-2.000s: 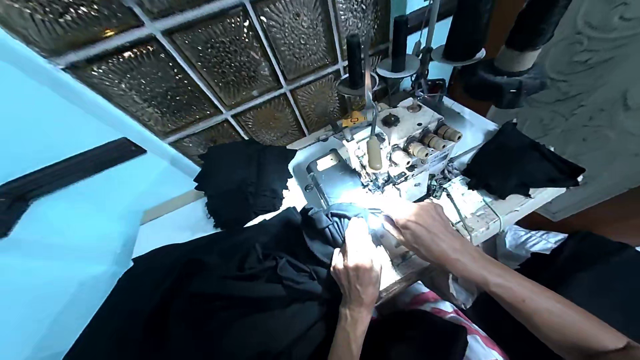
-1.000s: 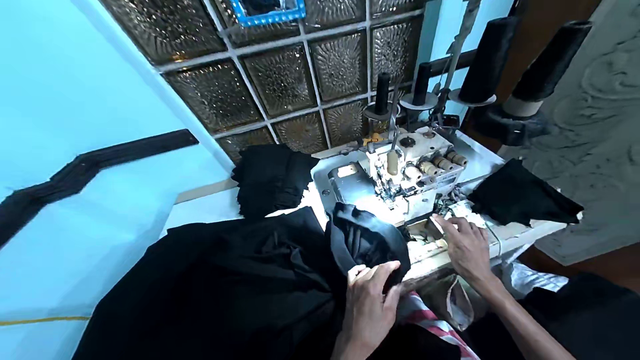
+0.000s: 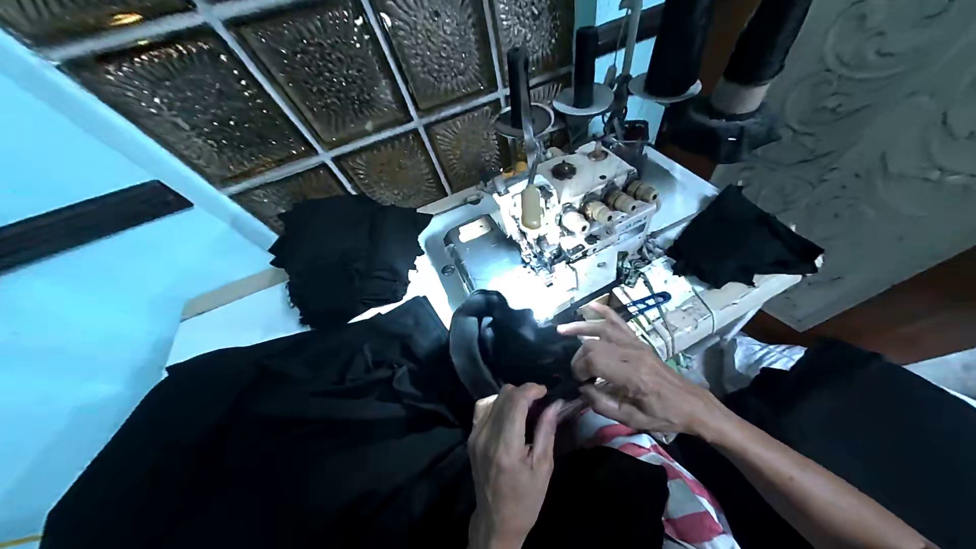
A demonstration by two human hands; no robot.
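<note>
A white overlock sewing machine (image 3: 595,206) with its lamp lit stands at the upper middle. Black fabric (image 3: 320,427) spreads over the table's left and front, with a curved, folded band (image 3: 469,343) standing up just before the machine's plate. My left hand (image 3: 512,457) is at the near edge of that band, thumb and fingers at the cloth; whether it pinches the cloth is not plain. My right hand (image 3: 629,374) is at the band's right side, fingers bent and partly spread, touching or close to the cloth. Small blue-handled snips (image 3: 648,303) lie beyond my right hand.
A stack of black cloth pieces (image 3: 347,255) lies left of the machine, another black piece (image 3: 743,240) on its right. Black thread cones (image 3: 679,46) stand behind. A glass-block wall (image 3: 328,69) rises at the back. Red-and-white striped cloth (image 3: 690,503) and dark fabric (image 3: 854,427) are below right.
My right hand has left the machine's front edge, where it was a second ago, and come to the black fabric near my left hand. Before that, both hands were at the cloth by the machine's plate.
</note>
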